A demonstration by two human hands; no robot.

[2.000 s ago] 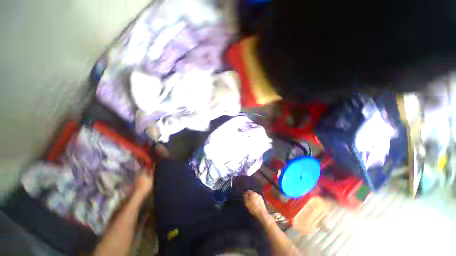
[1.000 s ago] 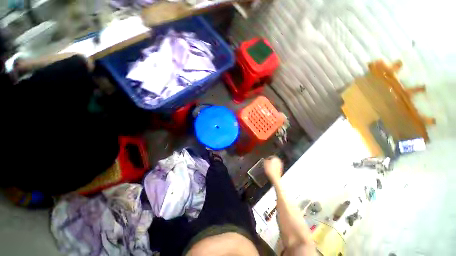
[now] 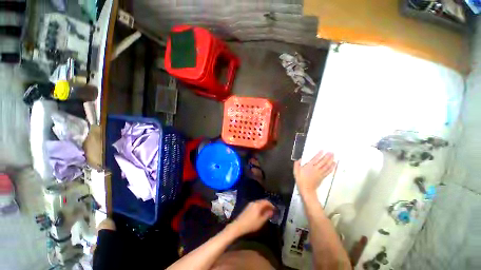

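Observation:
My right hand (image 3: 315, 171) lies palm down on the left edge of the white machine table (image 3: 380, 89), fingers spread and empty. My left hand (image 3: 257, 215) is above my lap, its fingers curled; whether it holds anything is hard to see. The off-white sewing machine (image 3: 356, 184) is right of my right hand, with dark lint-like specks and small knobs beside it. A blue round stool top (image 3: 219, 164) is in front of my legs. A crumpled whitish piece of cloth (image 3: 224, 204) shows low, beside my left leg.
A blue basket (image 3: 171, 169) holds lilac pieces. An orange stool (image 3: 249, 122) and a red stool (image 3: 203, 60) stand ahead. Rags (image 3: 298, 72) lie on the floor. Brown cardboard (image 3: 364, 23) bears a tool tray (image 3: 438, 11). A person's dark-clothed leg (image 3: 118, 245) is lower left, near another machine (image 3: 58, 211).
The view has swung right, from the garment pieces to the machine table. My right hand now rests flat on the table edge, and my left hand has come into view over my lap.

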